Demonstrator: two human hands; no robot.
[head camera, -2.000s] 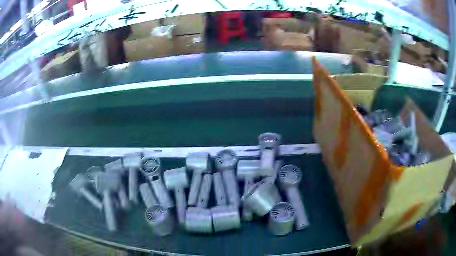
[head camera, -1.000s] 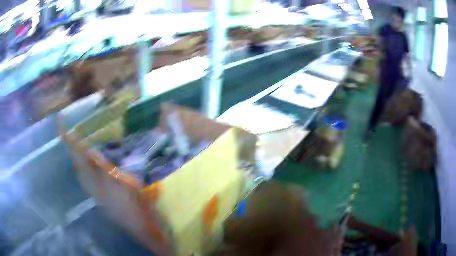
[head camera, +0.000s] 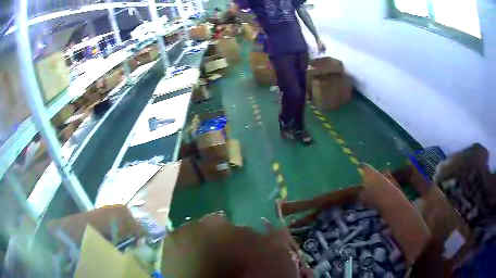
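Neither of my hands is in the picture. Nearest in front, an open brown floor carton (head camera: 400, 217) at the lower right holds many grey fan bodies (head camera: 348, 241), lying jumbled with round heads and straight handles. The bench carton with a yellowish flap (head camera: 106, 260) is at the lower left, blurred and cut off by the bottom edge. A brown carton (head camera: 228, 250) with a ragged rim stands between them; its inside cannot be made out.
A person (head camera: 288, 59) stands in the green aisle between yellow-striped lines. The long bench (head camera: 81, 163) runs away at left, with white sheets and one grey fan body (head camera: 160, 122) on it. More cartons (head camera: 332, 89) stand by the wall; another, with blue contents (head camera: 211, 136), stands beside the bench.
The view has swung right from the bench with fan bodies to the aisle and floor cartons. The bench carton has shifted to the lower left. The person appears larger and nearer.
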